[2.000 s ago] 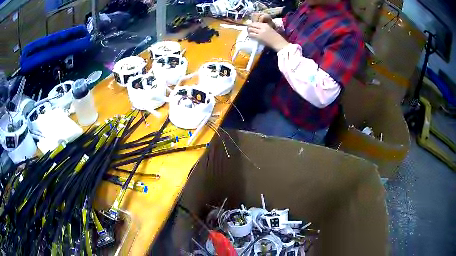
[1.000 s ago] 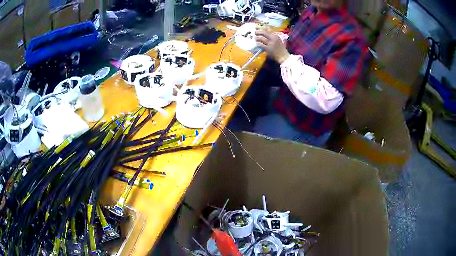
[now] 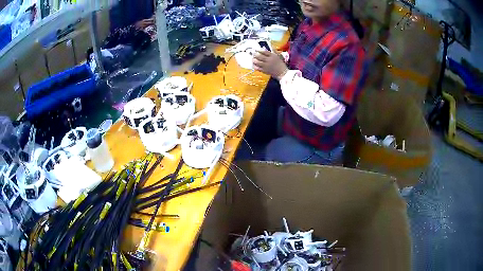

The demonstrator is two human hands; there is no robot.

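Observation:
Neither of my hands is in the picture. Several white camera housings (image 3: pixel 202 153) stand on the orange-yellow bench (image 3: pixel 182 219), open side up with parts inside, thin wires hanging over the bench edge. A pile of camera modules with long black cables (image 3: pixel 90 227) and yellow tape lies at the lower left. A large cardboard carton (image 3: pixel 318 196) in front holds several white camera units (image 3: pixel 265 249). The red handle of the air blow gun (image 3: pixel 241 265) shows at the bottom edge, partly cut off.
A person in a checked top (image 3: pixel 328 74) sits along the bench, holding a white housing (image 3: pixel 244 53). A dispensing bottle (image 3: pixel 99 151) stands at the left, beside more housings (image 3: pixel 37 188). A blue parts bin (image 3: pixel 61 90) lies across the bench. Another carton (image 3: pixel 394 153) stands behind the person.
The view has tilted up, so the bench things and carton sit lower and less of the red handle shows. The other person's housing is turned differently.

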